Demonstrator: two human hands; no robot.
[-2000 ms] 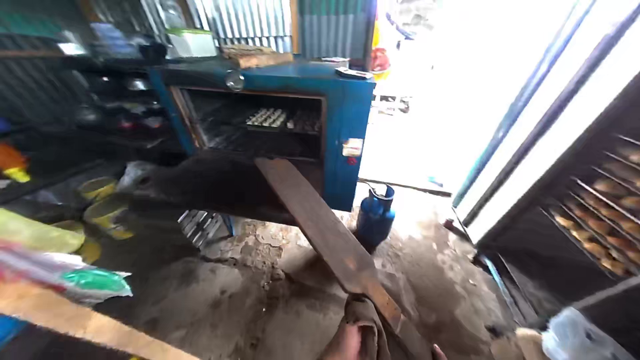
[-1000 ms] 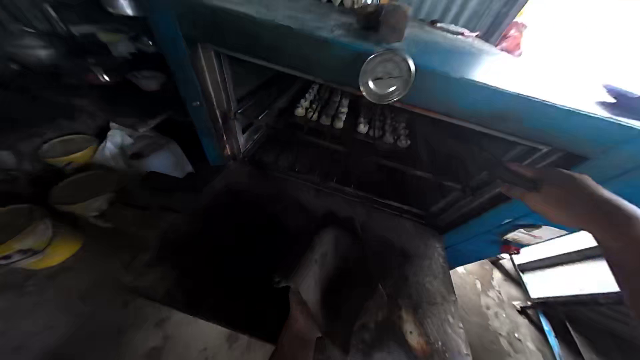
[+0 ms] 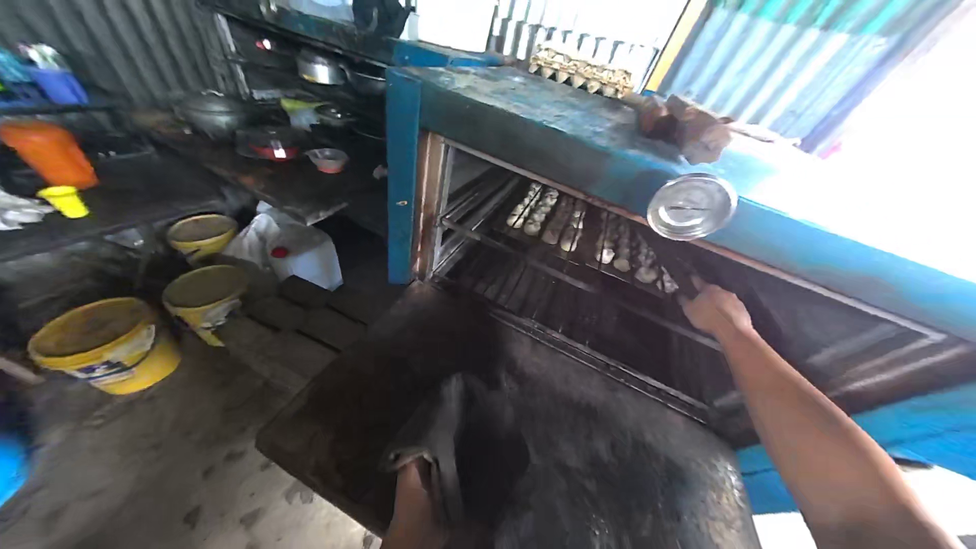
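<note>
A blue metal oven [image 3: 534, 126] stands with its door [image 3: 602, 435] lowered flat in front of me. Inside, a dark tray holds rows of pale dough pieces [image 3: 576, 229] on a rack. My right hand [image 3: 720, 309] reaches into the opening, its fingers closed on a dark, flat object at the tray's right end; what that object is, I cannot tell. Low over the door, my left hand [image 3: 415, 476] is wrapped in a dark cloth [image 3: 438, 427], its fingers hidden. A round dial thermometer [image 3: 691, 206] sticks out from the oven's upper front edge.
Yellow buckets [image 3: 145, 362] and a white jerrycan [image 3: 309, 255] stand on the floor at left. Pots [image 3: 213, 114] and bowls sit on a dark counter behind them. On the oven top are an egg carton [image 3: 583, 72] and brown chunks [image 3: 682, 126]. Bright light comes in at right.
The view has moved close to the oven. Two seconds ago a long wooden board lay in front of my hands; it no longer shows. My right hand has moved further inside the opening since one second ago.
</note>
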